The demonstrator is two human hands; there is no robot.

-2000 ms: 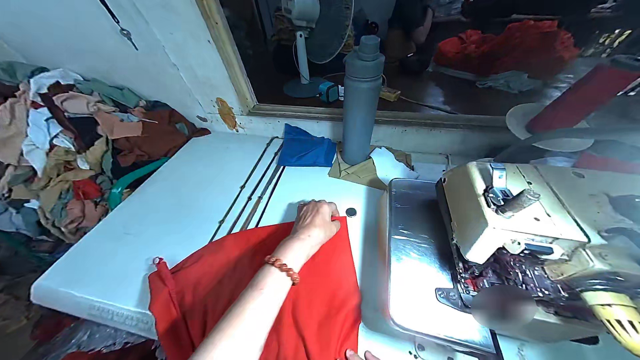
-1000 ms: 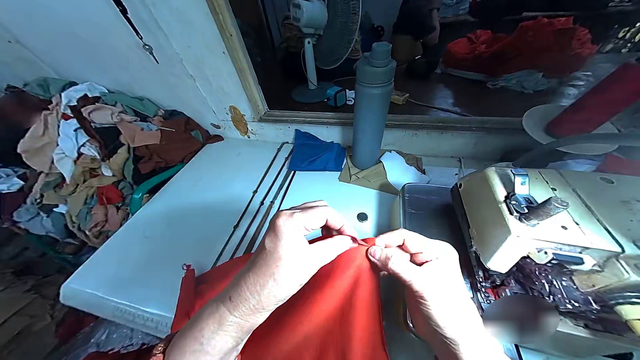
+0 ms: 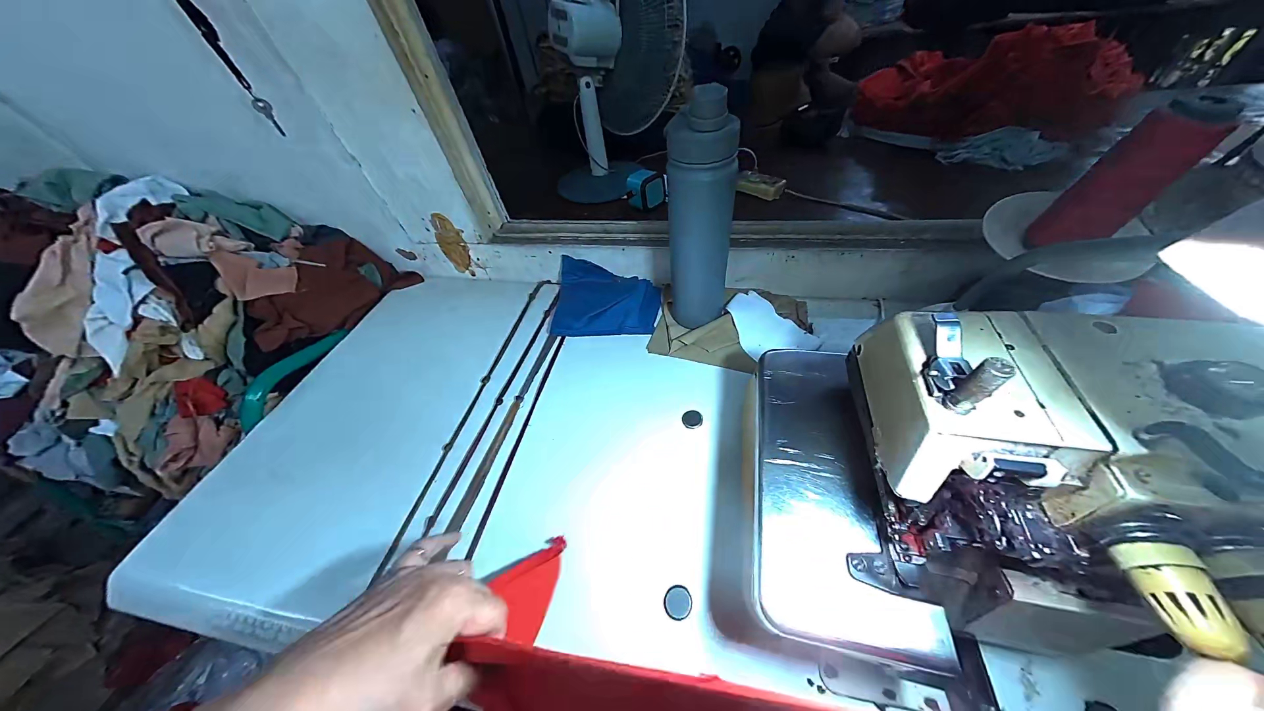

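My left hand (image 3: 405,632), low and left of centre, pinches the edge of a red fabric piece (image 3: 632,681) over the white table. A pointed corner of the cloth stands up beside the fingers, and the rest runs off the bottom of the view. At the lower right edge only a small, blurred part of my right hand (image 3: 1217,685) shows, below the yellow ribbed part of the sewing machine; whether it holds anything is hidden. The cream industrial sewing machine (image 3: 987,395) stands right of the cloth, with a shiny metal plate (image 3: 839,513) on its left.
A grey bottle (image 3: 701,207) stands on brown paper at the table's back, beside a blue cloth (image 3: 604,299). Fabric scraps (image 3: 168,326) are heaped left of the white table (image 3: 296,454). A red thread cone (image 3: 1126,178) is at the right. Beyond the frame are a fan and a person.
Both hands were together at the red cloth's edge; now they are far apart, the left nearer and lower left, the right at the lower right. The cloth has moved down toward me.
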